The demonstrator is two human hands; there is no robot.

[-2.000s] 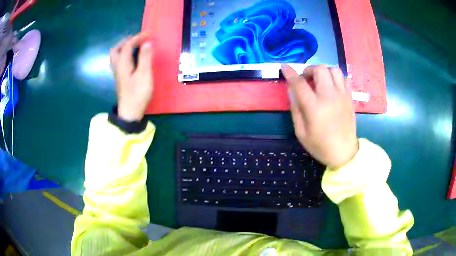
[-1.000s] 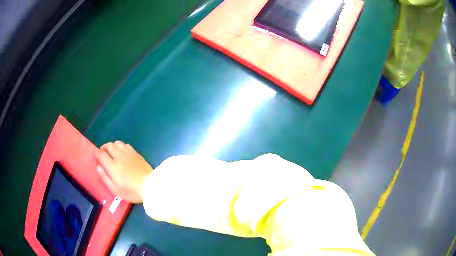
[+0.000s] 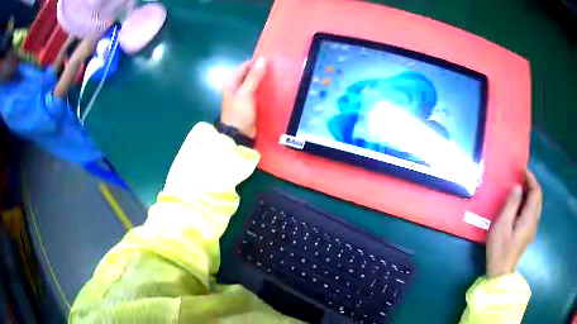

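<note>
A tablet (image 3: 392, 120) lies on a red tray (image 3: 360, 183). Its screen is lit with a blue swirl desktop and a bright glare. A small white label sits at its lower left corner. My left hand (image 3: 241, 101) is at the tray's left edge, with a black band on the wrist. My right hand (image 3: 515, 221) is at the tray's lower right edge. Both hands hold the tray by its sides. A black detachable keyboard (image 3: 322, 259) lies below the tray, apart from the tablet; its near part is partly hidden by my sleeve.
The green tabletop (image 3: 190, 38) surrounds the tray. A pink fan (image 3: 143, 28) stands at the upper left with cables beside it. A person in a blue sleeve (image 3: 50, 120) is at the far left, near a red object (image 3: 47, 31). Grey floor with yellow lines shows at lower left.
The view swung right, then back to the tray and keyboard, now tilted. My right hand has moved from the tablet's lower edge to the tray's right side.
</note>
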